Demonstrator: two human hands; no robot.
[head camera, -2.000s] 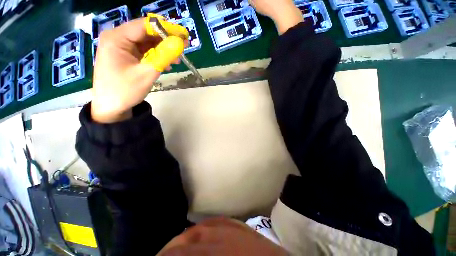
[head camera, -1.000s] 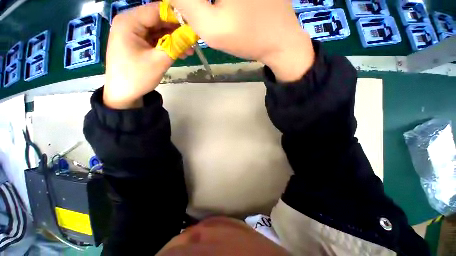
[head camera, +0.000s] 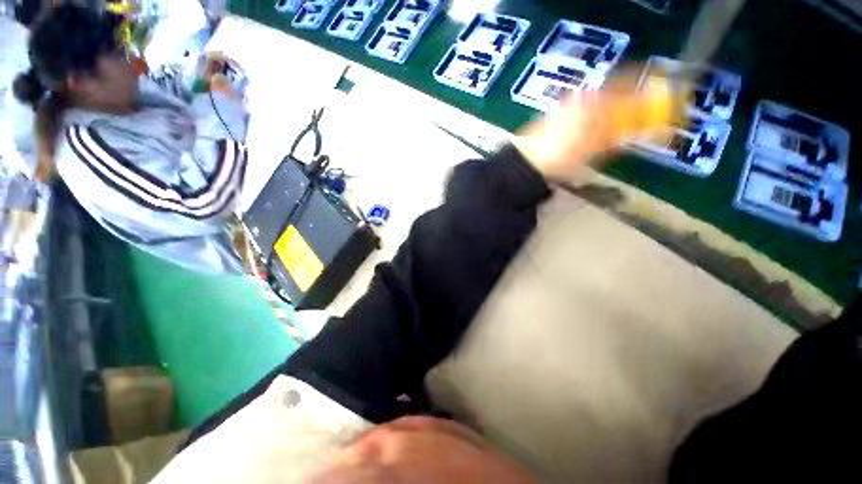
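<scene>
My left hand (head camera: 591, 128) is motion-blurred over the dark green belt (head camera: 605, 194), with yellow finger cots (head camera: 647, 109) on its fingertips. A blurred, pale grey long shape (head camera: 714, 33) shows just beyond the fingertips; I cannot tell whether the hand holds it. Light-blue open cases with black and silver parts lie in pairs on the belt, one pair (head camera: 794, 170) right of the hand and another (head camera: 480, 54) left of it. The hand partly covers a pair between them. My right hand is out of view; only its black sleeve shows at the lower right.
A beige sheet (head camera: 614, 312) lies before me, beside the belt's worn edge. A black box (head camera: 307, 232) with a yellow label stands at left, with dark open-handled pliers (head camera: 310, 132) behind it and a blue round piece (head camera: 378, 214) beside it. Another person (head camera: 142, 161) sits at far left.
The view has swung left, bringing the other person into sight. My hands have parted; the left has reached out over the cases, and the right has left the picture.
</scene>
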